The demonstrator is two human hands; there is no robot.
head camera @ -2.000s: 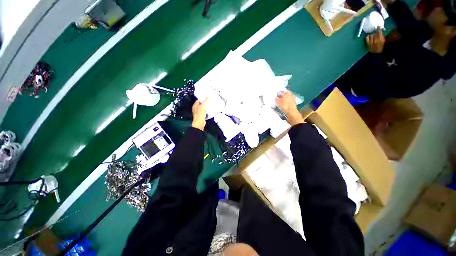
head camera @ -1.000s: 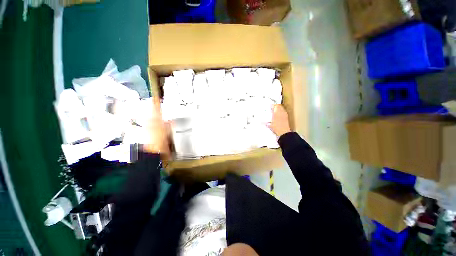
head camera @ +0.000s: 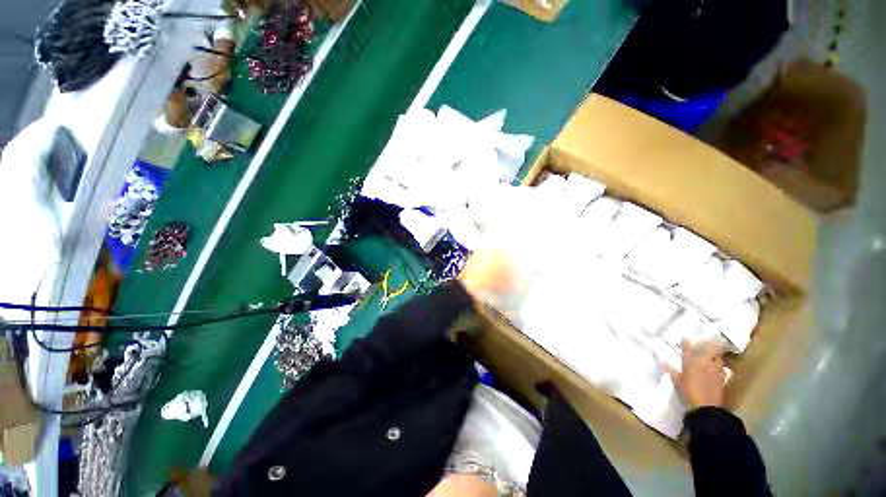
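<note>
The cardboard carton [head camera: 680,165] is filled with glaring white housings [head camera: 622,281]. My left hand [head camera: 493,276] is blurred at the carton's left edge, against the white parts; whether it grips one cannot be told. My right hand [head camera: 701,375] is inside the carton's near right end, its fingers against the white housings; its grip is unclear. A heap of white housings [head camera: 437,160] lies on the green bench, left of the carton. Dark cables [head camera: 384,221] lie beside that heap.
Yellow-handled pliers [head camera: 392,288], a small silver-white box [head camera: 313,270] and a pile of small metallic parts [head camera: 296,351] lie on the bench. White units [head camera: 289,238] sit on the green conveyor. Black cords cross at left. Another carton [head camera: 801,136] stands at upper right.
The view has turned from the carton back towards the bench and conveyor, so the carton appears tilted at right. My right hand is at the carton's near right end; my left hand remains near its left edge.
</note>
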